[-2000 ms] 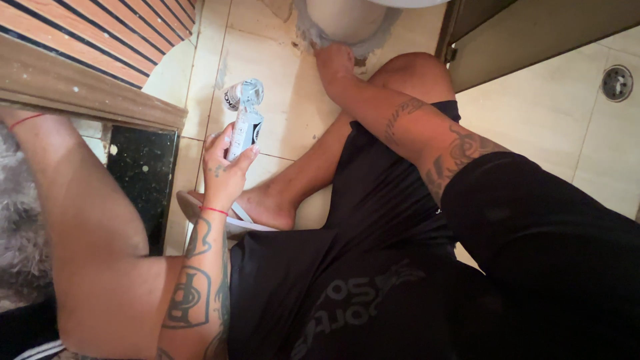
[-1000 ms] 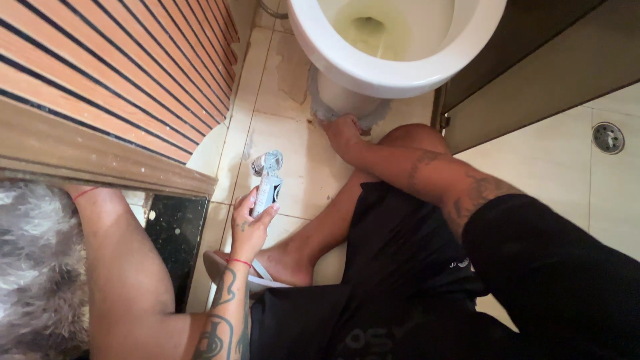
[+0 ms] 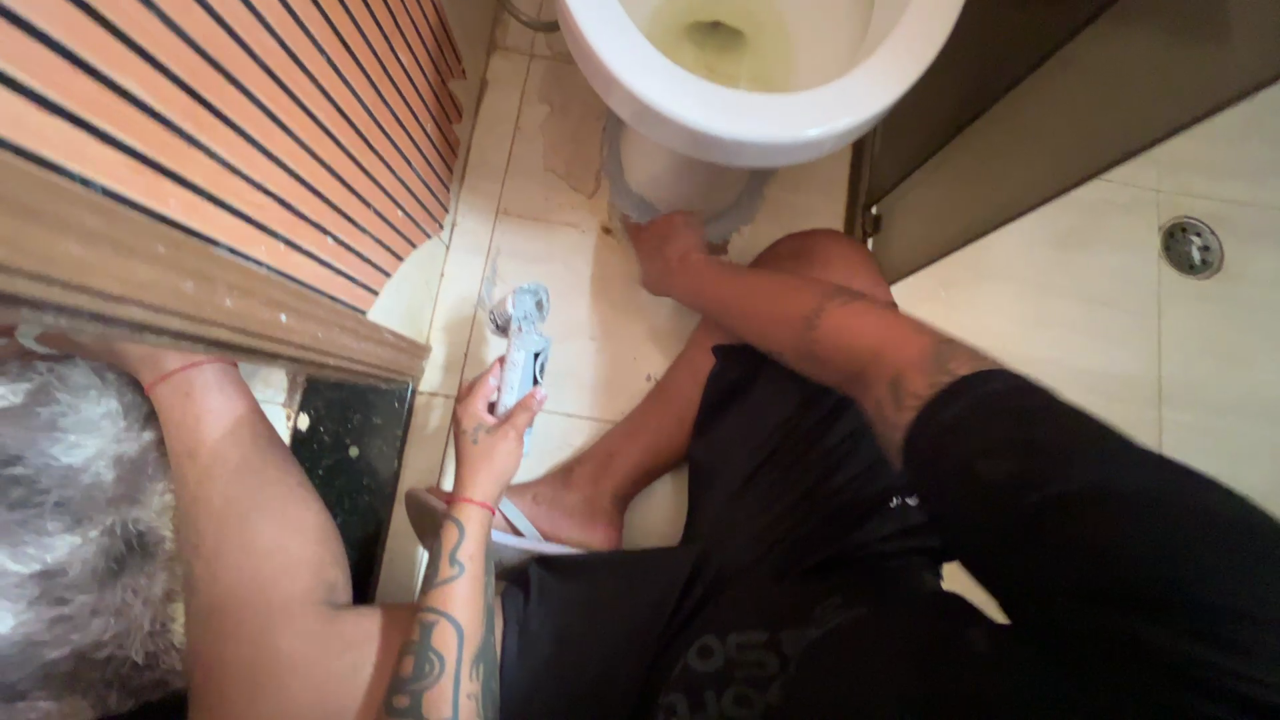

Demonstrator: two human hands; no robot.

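Note:
My left hand (image 3: 497, 430) grips a pale box or tube (image 3: 522, 375) with dark print. Just beyond its upper end is a small round container (image 3: 520, 308) smeared with grey paste; whether it touches the floor I cannot tell. My right hand (image 3: 672, 250) is at the foot of the toilet pedestal (image 3: 680, 175), against a ring of wet grey paste (image 3: 738, 215) around the base. Its fingertips are partly hidden, and no tool shows in it. The white toilet bowl (image 3: 710, 125) stands above, with yellowish water in it.
A slatted wooden panel (image 3: 250, 120) with a wooden edge stands at the left, a fluffy grey mat (image 3: 80, 540) below it. My sandalled foot (image 3: 570, 510) rests on the floor tiles. At the right are a dark-framed partition (image 3: 1060, 130) and a round floor drain (image 3: 1190, 247).
The view has shifted, so more of the toilet shows than two seconds ago. My left hand keeps hold of the pale item; my right hand stays at the pedestal base.

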